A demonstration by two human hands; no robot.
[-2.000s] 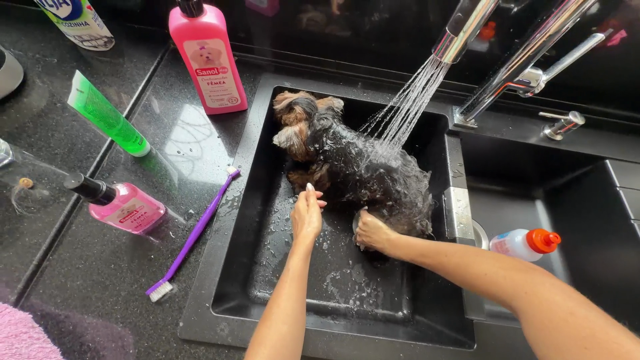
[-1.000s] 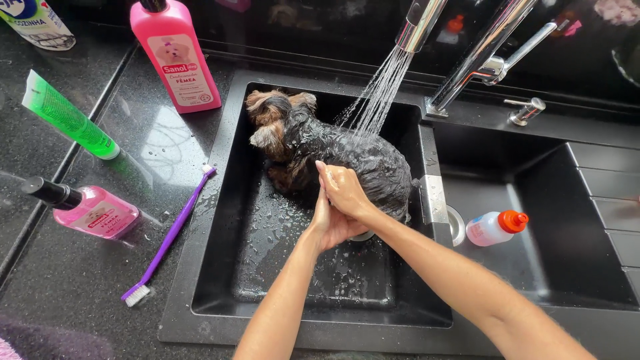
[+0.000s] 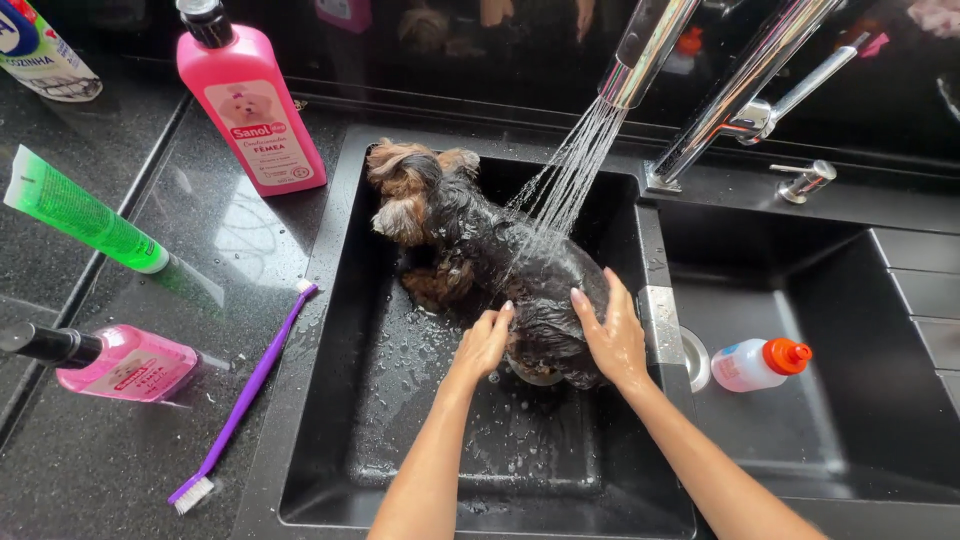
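A small wet dog (image 3: 495,247) with black and tan fur stands in the left basin of a black sink (image 3: 315,420), its head toward the back left. Water from a chrome pull-out faucet head (image 3: 626,79) sprays onto its back. My left hand (image 3: 484,341) is at the dog's side near the hind leg, fingertips against the fur, holding no object. Spread over the rump, my right hand (image 3: 615,330) touches the wet coat with thumb and fingers apart. The dog's far side and its hind feet are mostly hidden.
Left of the sink are a pink conditioner bottle (image 3: 259,112), a green tube (image 3: 86,214), a smaller pink bottle (image 3: 135,365) and a purple double-ended toothbrush (image 3: 251,390). An orange-capped bottle (image 3: 750,365) sits in the right basin. Behind rise the chrome faucet (image 3: 742,90) and a small lever (image 3: 806,180).
My hands, together over the dog's side one second ago, have parted. The right one now lies on the rump and the left is near the hind leg. The water still runs.
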